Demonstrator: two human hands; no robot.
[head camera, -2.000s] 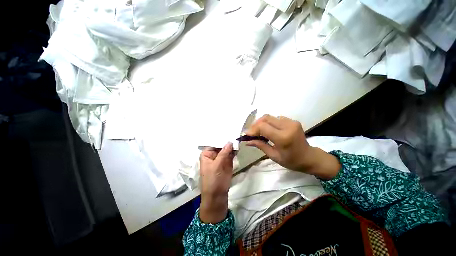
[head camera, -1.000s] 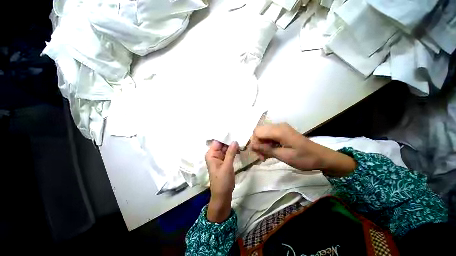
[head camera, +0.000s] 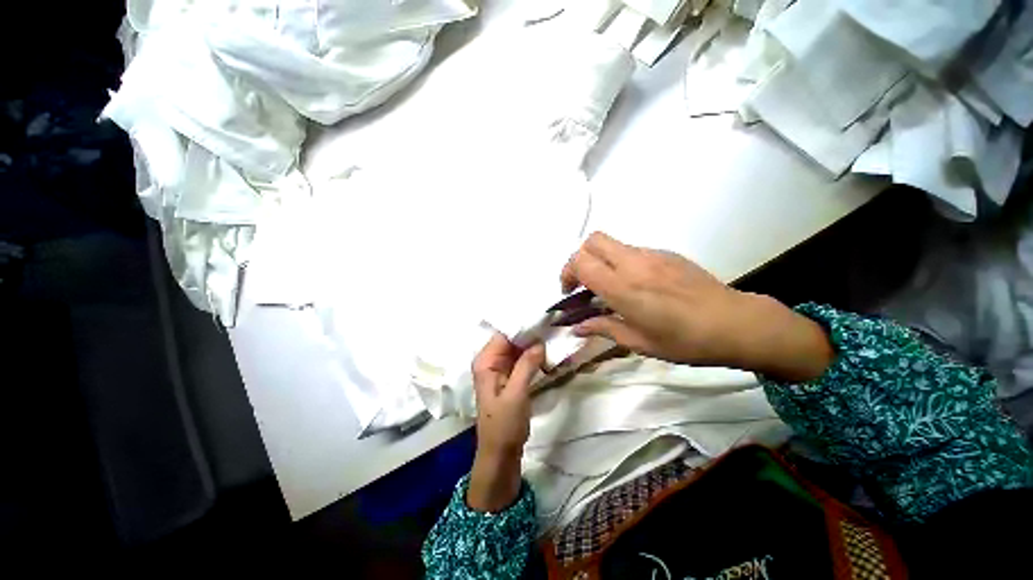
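Note:
The white garment (head camera: 453, 215) lies spread and overexposed on the table in front of me. My left hand (head camera: 504, 385) pinches an edge of it between thumb and fingers near the table's front edge. My right hand (head camera: 657, 300) is just to the right and holds the dark thread snips (head camera: 574, 304). Their points face left, close to the pinched cloth edge. The handle part of the snips is hidden in my right hand. No thread can be made out.
A crumpled white garment pile (head camera: 238, 125) lies at the left of the table (head camera: 278, 419). Layered white flaps (head camera: 838, 91) lie at the far right. White garments (head camera: 634, 419) lie between the table edge and my apron (head camera: 725, 521). A greyish cloth heap (head camera: 974, 295) is beyond the table at right.
My right hand has moved up and turned, and the snips show again between its fingers. My left hand has shifted slightly right and down, still pinching the cloth edge.

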